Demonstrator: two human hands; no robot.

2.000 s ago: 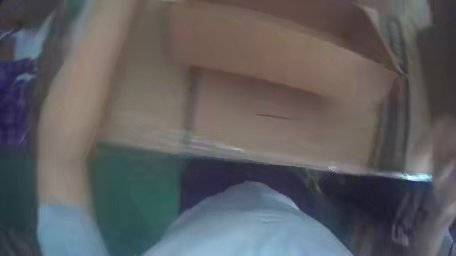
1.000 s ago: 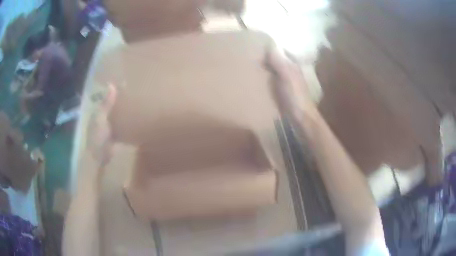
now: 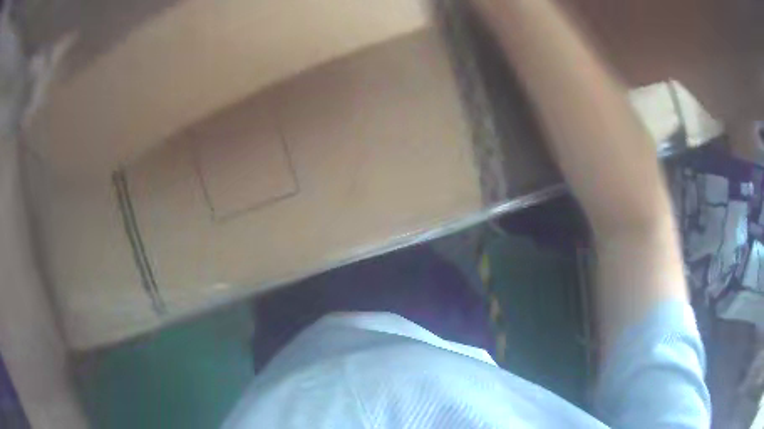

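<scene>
A light-brown cardboard panel (image 3: pixel 243 71), blurred and cut off by the top edge, lies over the printed carton sheet (image 3: pixel 377 167). I cannot tell whether it is a flat blank or a box wall. The sheet shows a square outline and a dark double line. My left arm runs up the left edge; my left hand (image 3: pixel 15 84) is a blur there, cut off, and its grip is unclear. My right forearm reaches up past the panel's right side, and my right hand is beyond the top edge.
Shiny film runs along the table's near edge (image 3: pixel 385 250). Brown cardboard (image 3: pixel 670 38) fills the top right, with a pale piece (image 3: pixel 670 113) below it. Green floor (image 3: pixel 167 381) shows below the table. Printed bags or wrapping (image 3: pixel 725 226) are at the far right.
The view has swung down towards my body. The box with its raised wall, between both hands a second ago, has moved up and mostly out of view. The sheet's square outline now shows.
</scene>
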